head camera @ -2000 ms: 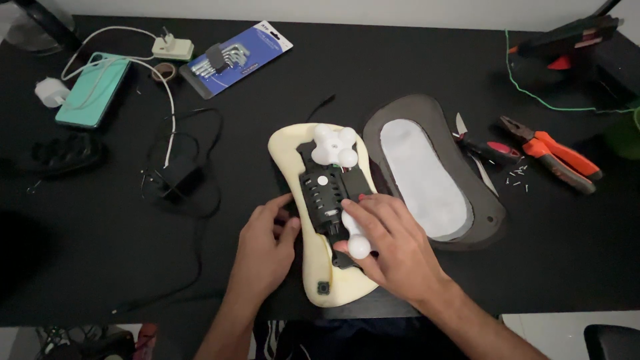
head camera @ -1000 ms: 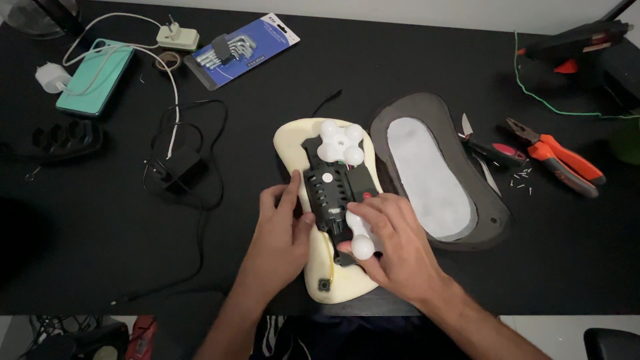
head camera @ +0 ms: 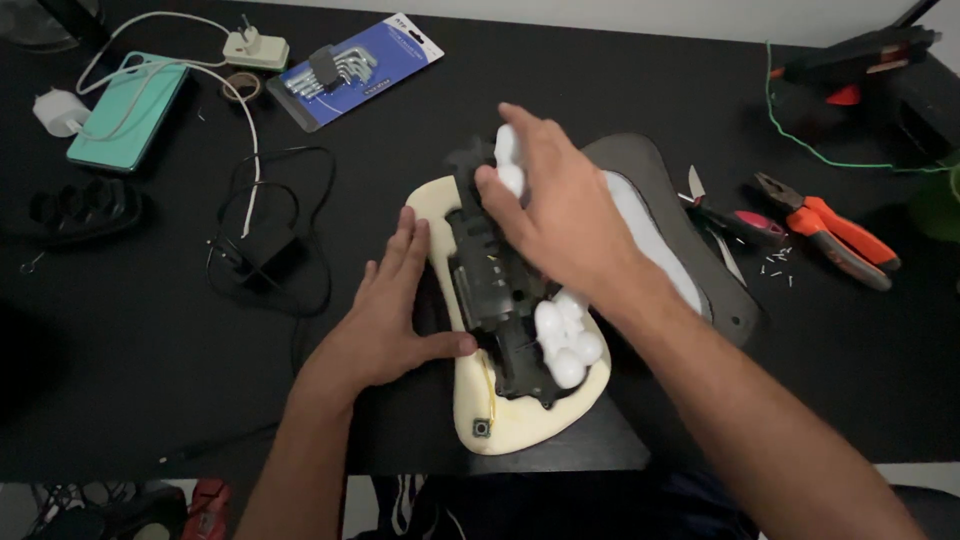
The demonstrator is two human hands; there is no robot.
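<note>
A black plastic mechanism (head camera: 491, 292) lies in a cream, curved shell (head camera: 525, 427), with white knobbed massage heads at both ends. My left hand (head camera: 382, 307) rests spread along the shell's left edge, its thumb tip near the mechanism. Over the far end is my right hand (head camera: 562, 202), thumb and fingers around the upper white massage head (head camera: 509, 161); whether they grip it is unclear from the blur. The lower white massage head (head camera: 568, 341) sits at the near right of the mechanism. A small square switch board (head camera: 481, 427) with yellow wires lies at the shell's near end.
Right of the shell lies a grey cover (head camera: 675, 225) with a white mesh panel. Beyond it are an open folding knife (head camera: 739, 225), loose screws (head camera: 776, 259), combination pliers (head camera: 832, 229) and a glue gun (head camera: 855, 56). A hex key set (head camera: 356, 71), teal phone (head camera: 127, 112) and cabled black adapter (head camera: 266, 251) lie left.
My right hand has moved from the near massage head to the far end. The massage heads have changed position and orientation. My left hand has opened out along the shell's edge.
</note>
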